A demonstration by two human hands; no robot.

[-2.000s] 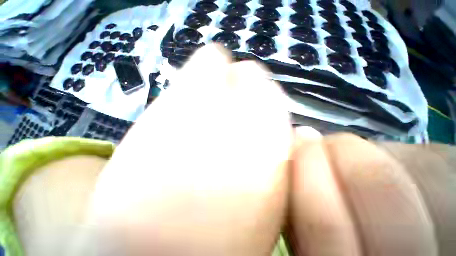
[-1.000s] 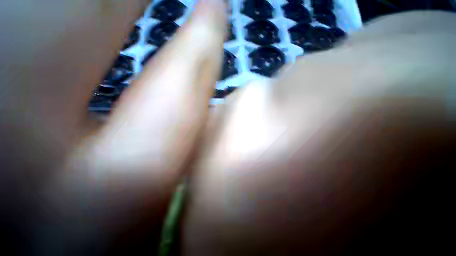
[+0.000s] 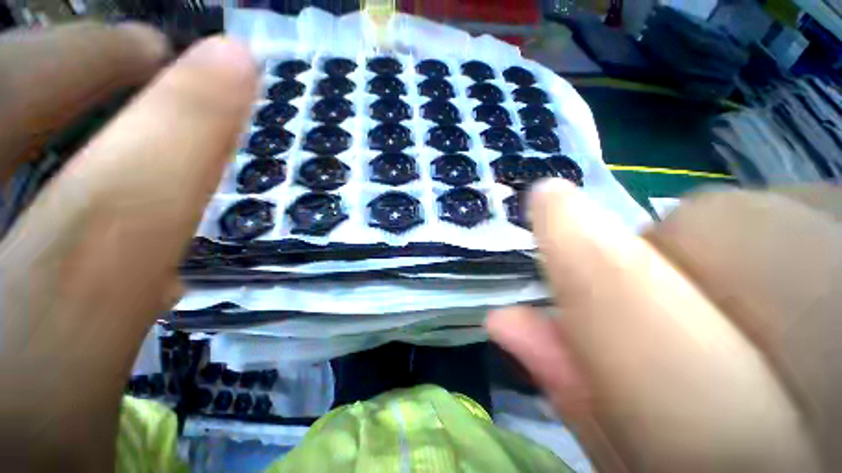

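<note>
A stack of trays point(image 3: 397, 296) stands in front of me, with white interleaf sheets overhanging its edges. Round black parts point(image 3: 395, 169) lie in rows on the top layer. My left hand point(image 3: 111, 194) is large and blurred at the left, very close to the camera, with fingers apart and nothing visible in it. My right hand point(image 3: 683, 323) is likewise large and blurred at the right, covering the stack's near right corner in the view. Its fingers are apart and nothing shows in it. Whether either hand touches the stack is unclear.
More black parts point(image 3: 235, 400) lie on a white sheet at the lower left. Green clothing point(image 3: 406, 430) shows at the bottom. A green surface with a yellow strip point(image 3: 669, 170) lies right of the stack. A grey layered pile point(image 3: 785, 129) stands at the far right.
The hands have moved apart from the middle to the two sides. The stack now shows almost whole and centred, and the view has shifted to include the green clothing.
</note>
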